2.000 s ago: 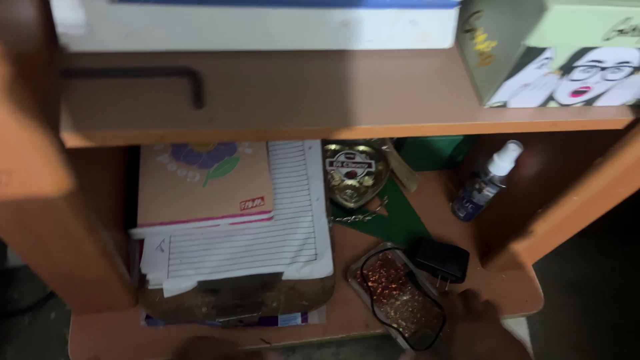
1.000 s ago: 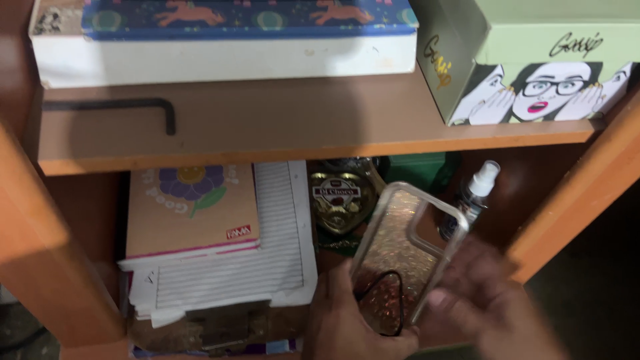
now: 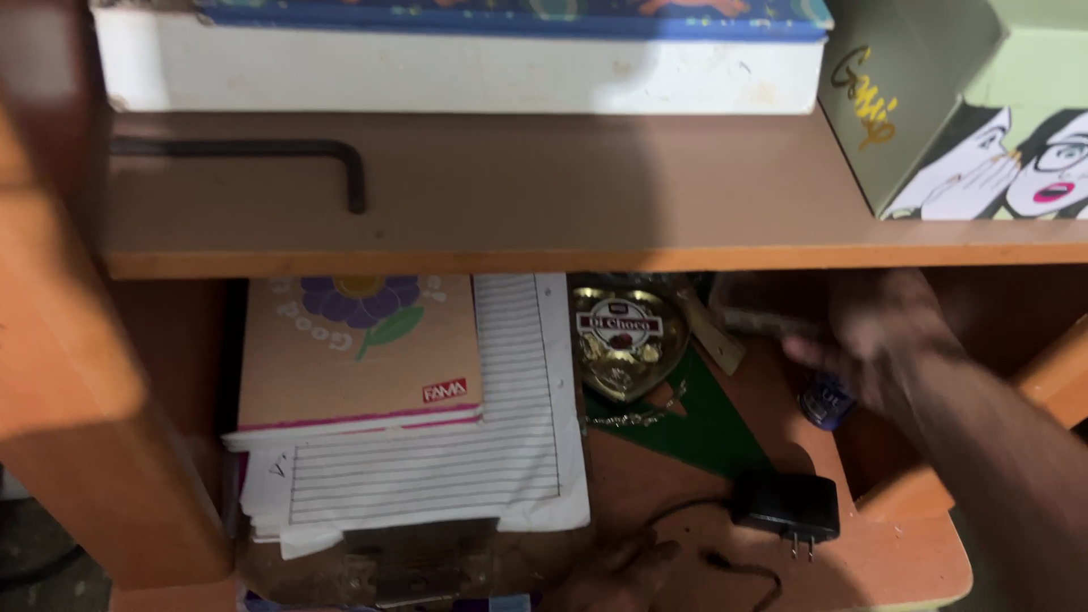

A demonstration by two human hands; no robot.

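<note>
My right hand (image 3: 884, 340) reaches in under the middle shelf at the right, shut on a clear glitter phone case (image 3: 756, 310) that is partly in shadow. Just below that hand stands a small spray bottle (image 3: 824, 404), mostly covered by it. My left hand (image 3: 625, 569) lies low on the bottom shelf, blurred, beside the thin cord of a black power adapter (image 3: 786, 506); whether it grips the cord is unclear. A gold heart-shaped chocolate tin (image 3: 629, 340) lies by a green set square (image 3: 701, 425) and a chain (image 3: 629, 418).
At the left, a notebook (image 3: 365, 374) rests on lined paper (image 3: 433, 476) held by a clipboard (image 3: 416, 557). The shelf above (image 3: 510, 195) bears a hex key (image 3: 255, 149), a white and blue box (image 3: 467, 72) and a green box (image 3: 909, 102). Wooden side posts flank the shelves.
The phone case, between both hands a second ago, has moved back to the right under the shelf with my right hand. My left hand has let go of it and is lower down.
</note>
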